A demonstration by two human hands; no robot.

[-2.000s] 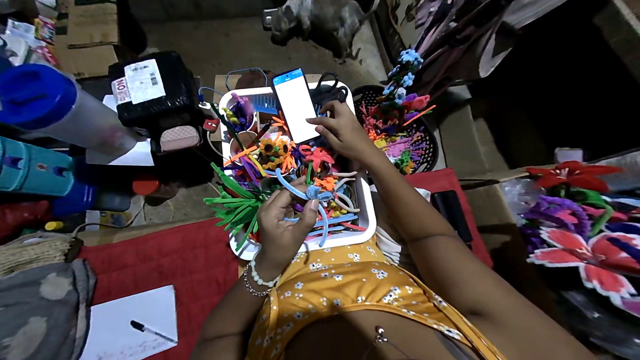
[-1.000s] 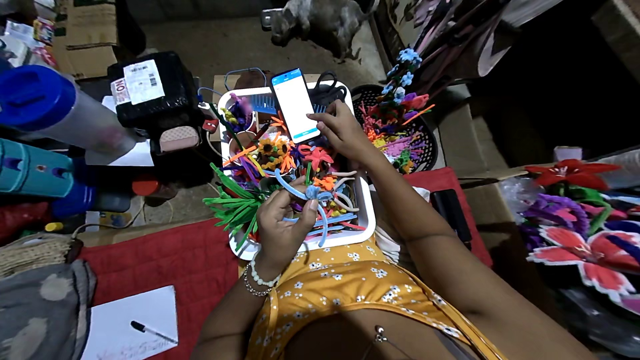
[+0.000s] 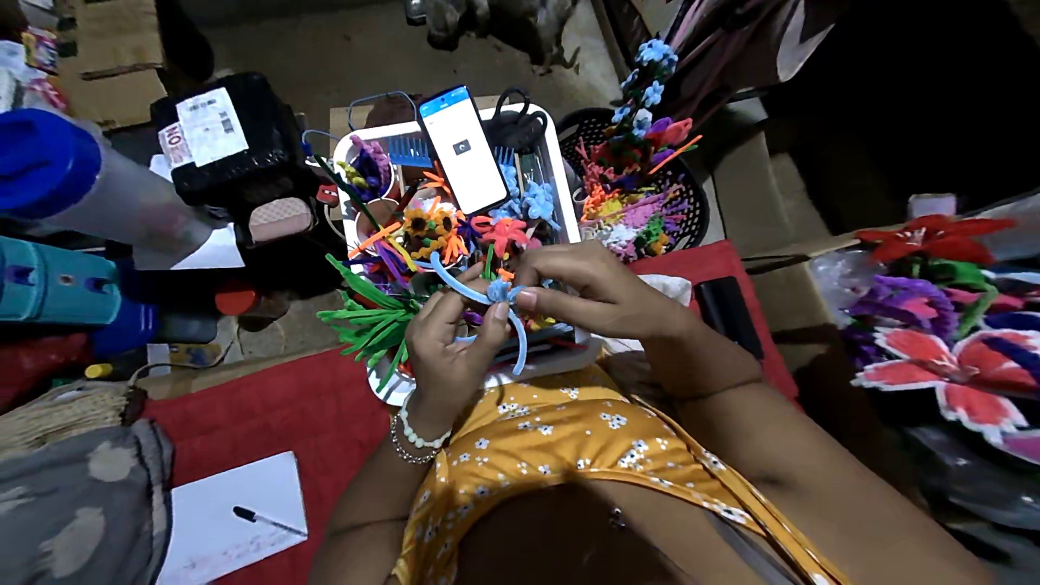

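Note:
Between my hands is a light blue pipe-cleaner flower [image 3: 501,292] with long curved stems. My left hand [image 3: 455,345] pinches it between thumb and fingers from the left. The thumb and fingertips of my right hand [image 3: 597,292] close on its right side. Both hands are over a white plastic tray [image 3: 571,191] of pipe-cleaner pieces. Green pipe cleaners [image 3: 370,317] fan out left of my left hand. A smartphone [image 3: 463,150] with a lit screen leans in the tray beyond the hands, above an orange flower cluster [image 3: 431,227] and a coral-red flower [image 3: 505,234].
A black basket [image 3: 695,215] of pipe-cleaner flowers stands behind right. At left are a black wrapped box [image 3: 236,162], a blue-lidded container [image 3: 49,162] and, lower, paper [image 3: 236,528] with a pen [image 3: 268,520] on red cloth [image 3: 268,406]. Large flowers [image 3: 967,366] lie at right. An animal [image 3: 504,24] is at the top.
My right hand has moved from the smartphone down to the blue flower and now touches it. The screen, mostly blank white before, shows a small dark square. My left hand keeps its hold.

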